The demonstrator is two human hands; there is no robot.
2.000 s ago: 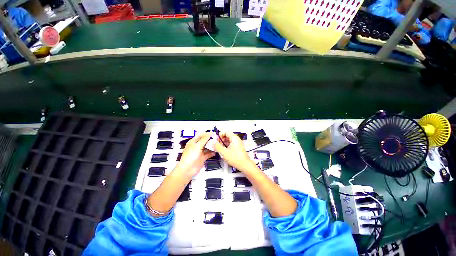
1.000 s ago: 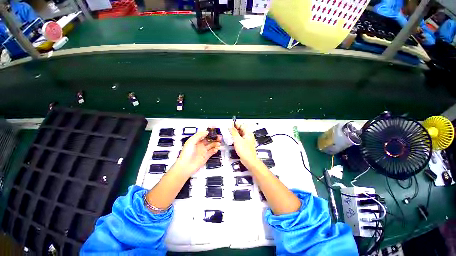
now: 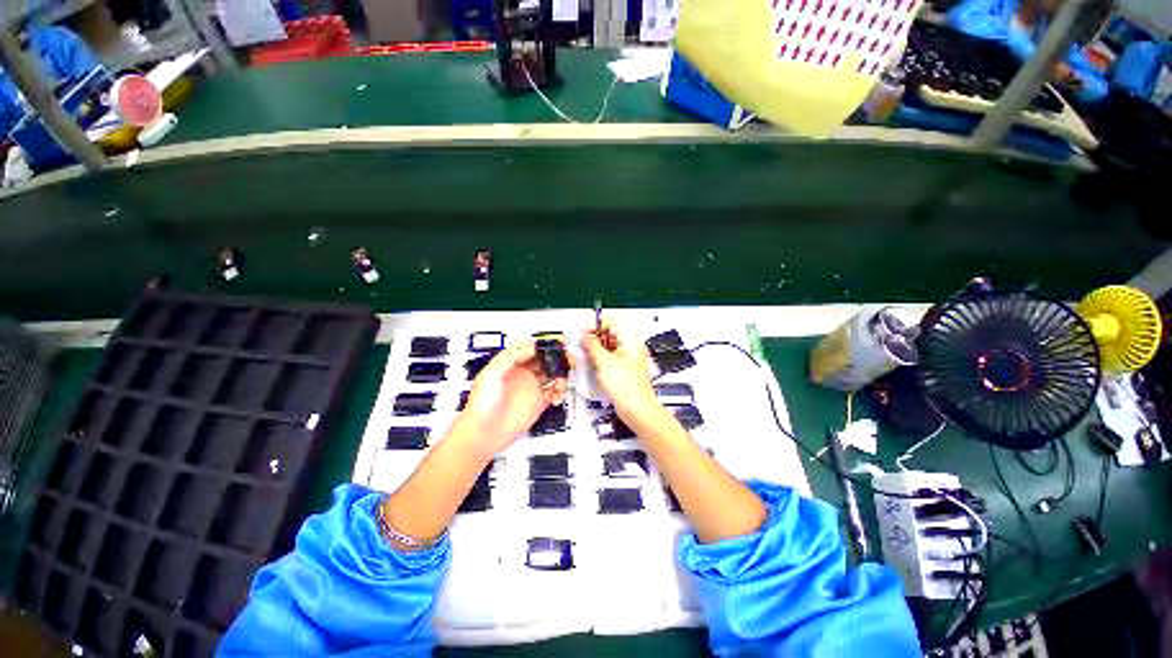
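Note:
My left hand point(image 3: 512, 392) holds a small black electronic unit point(image 3: 551, 359) in its fingertips, above the upper middle of the white tray point(image 3: 482, 598). My right hand point(image 3: 620, 368) is just to its right and holds a small, dark, slim tool point(image 3: 598, 316) that points up from the fingertips. A short gap lies between the hands. Rows of black parts, such as one near the front point(image 3: 550, 554), lie on the tray. My hands and forearms hide some of them. A black box on a lead point(image 3: 668, 350) lies at the tray's upper right.
A black compartment tray point(image 3: 193, 450) is on the left. Small partly assembled units point(image 3: 482, 270) lie on the green belt point(image 3: 617, 212). On the right are a metal can point(image 3: 868, 350), a black fan point(image 3: 1012, 370), a yellow fan point(image 3: 1122, 329) and a power strip point(image 3: 915, 533). A yellow-edged sheet point(image 3: 771, 71) hangs above.
My hands have moved apart from their earlier touching position. The black unit now shows upright in my left fingers. The units on the belt have shifted right.

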